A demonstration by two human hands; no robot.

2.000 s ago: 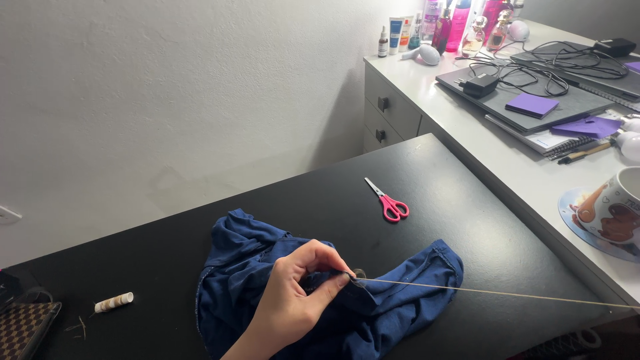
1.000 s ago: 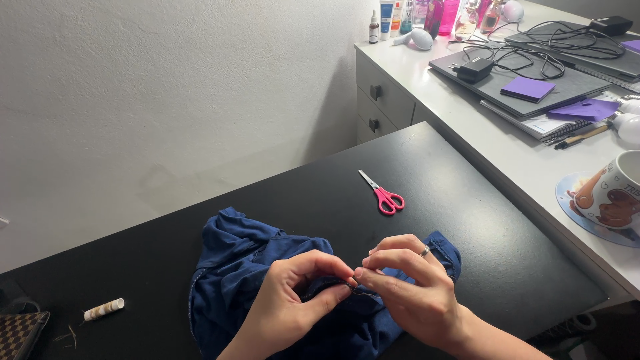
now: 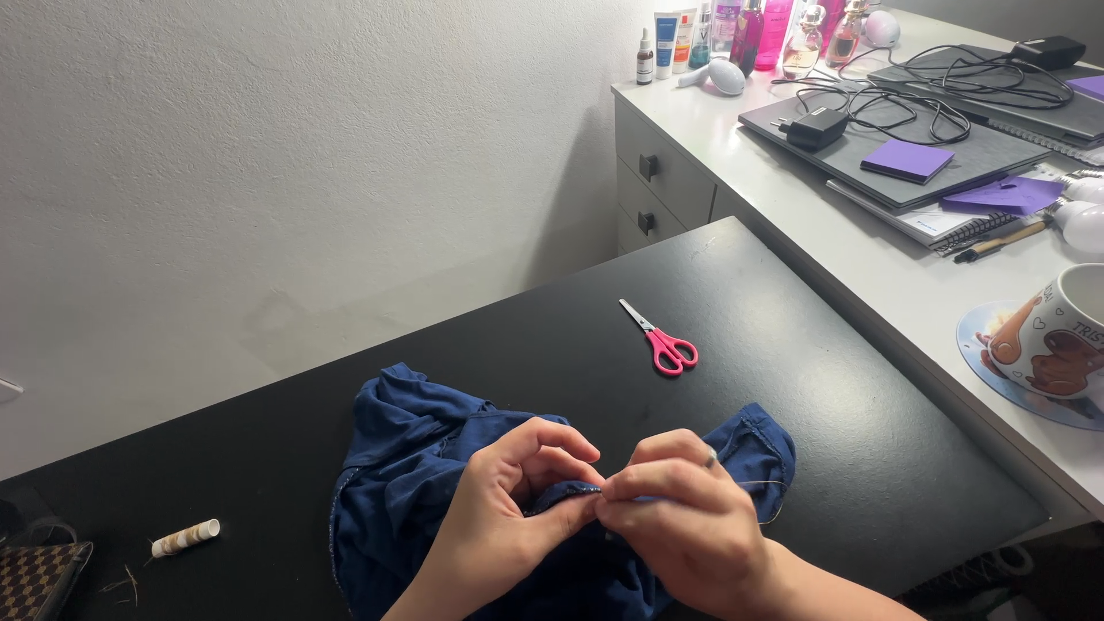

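A blue fabric garment (image 3: pixel 405 466) lies bunched on the black tabletop. My left hand (image 3: pixel 517 500) pinches a folded edge of it between thumb and forefinger. Against that edge, the fingertips of my right hand (image 3: pixel 690 509) are closed together, touching the left fingertips; a needle between them cannot be made out. A thin light thread (image 3: pixel 763 482) loops over the garment just right of my right hand. Pink-handled scissors (image 3: pixel 661 341) lie beyond the hands. To the left rests a small spool of thread (image 3: pixel 185 537), with loose thread ends beside it.
A checkered case (image 3: pixel 39 573) sits at the lower left. On the white desk at right stand a mug (image 3: pixel 1056 336) on a saucer (image 3: pixel 992 379), a laptop (image 3: pixel 897 172) with a charger (image 3: pixel 815 129), a sticky-note pad (image 3: pixel 907 160), a pen (image 3: pixel 1000 241) and several bottles. A wall rises behind.
Two seconds ago the thread stretched taut to the right and my right hand was out of view. It has come back to the fabric edge beside my left hand, which keeps its pinch.
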